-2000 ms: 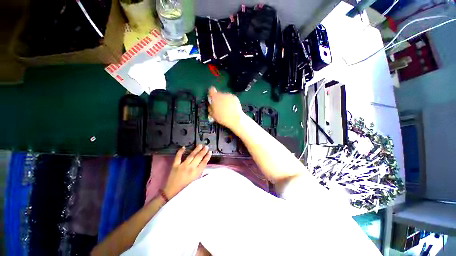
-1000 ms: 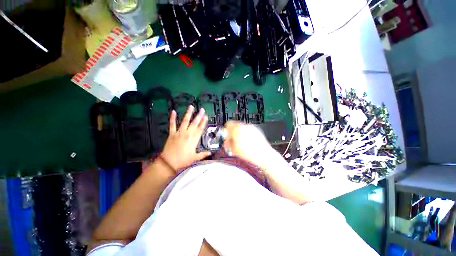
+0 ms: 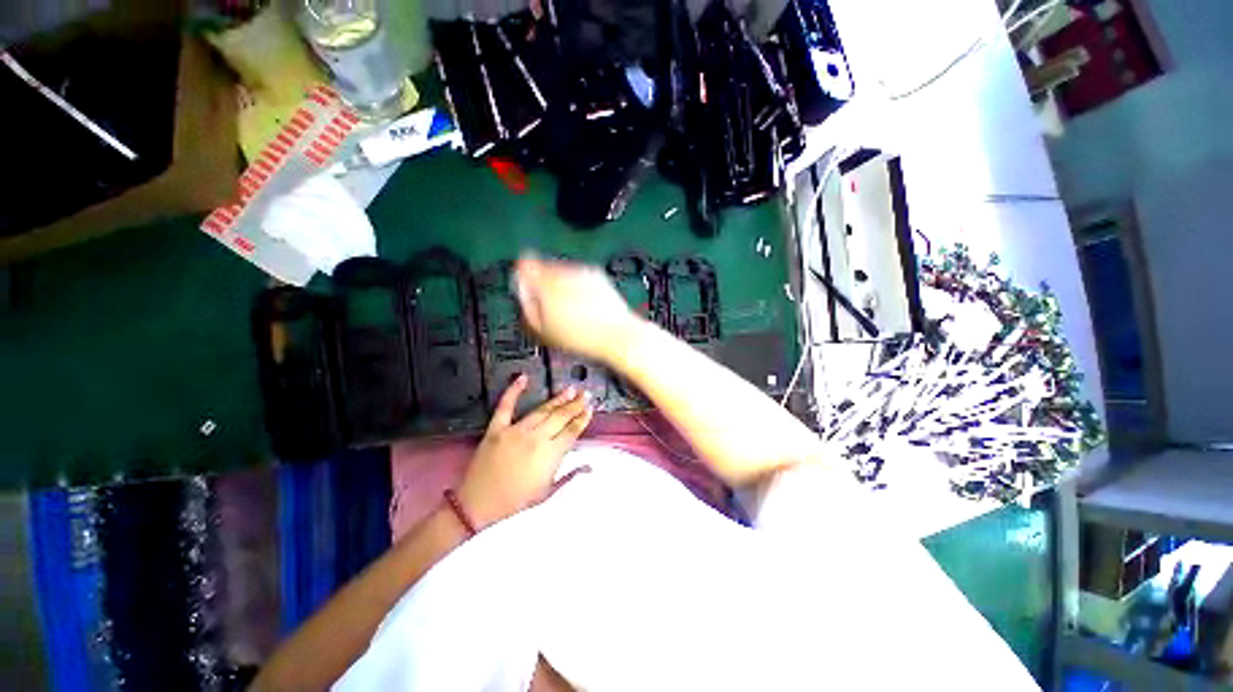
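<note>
Several black plastic housings [image 3: 444,354] lie side by side in a row on the green mat [image 3: 122,352], rectangular windows toward the back. My left hand [image 3: 530,439] rests with fingers spread on the near ends of the middle housings and holds nothing. My right hand [image 3: 565,308] is over the window end of a middle housing, blurred, fingertips pointing back and left. Whether it holds something small cannot be told. It hides parts of the housings under it.
Glossy black parts [image 3: 609,108] are heaped at the back. A red tool [image 3: 510,173], label sheet [image 3: 277,176] and bottle [image 3: 354,57] stand or lie behind the row. A grey metal case [image 3: 865,250] and wired circuit boards [image 3: 947,392] are at right, a cardboard box [image 3: 203,122] at back left.
My right hand has moved from the near ends back to the window ends. A round silvery thing seen between my hands is no longer visible. My left hand has shifted slightly toward me.
</note>
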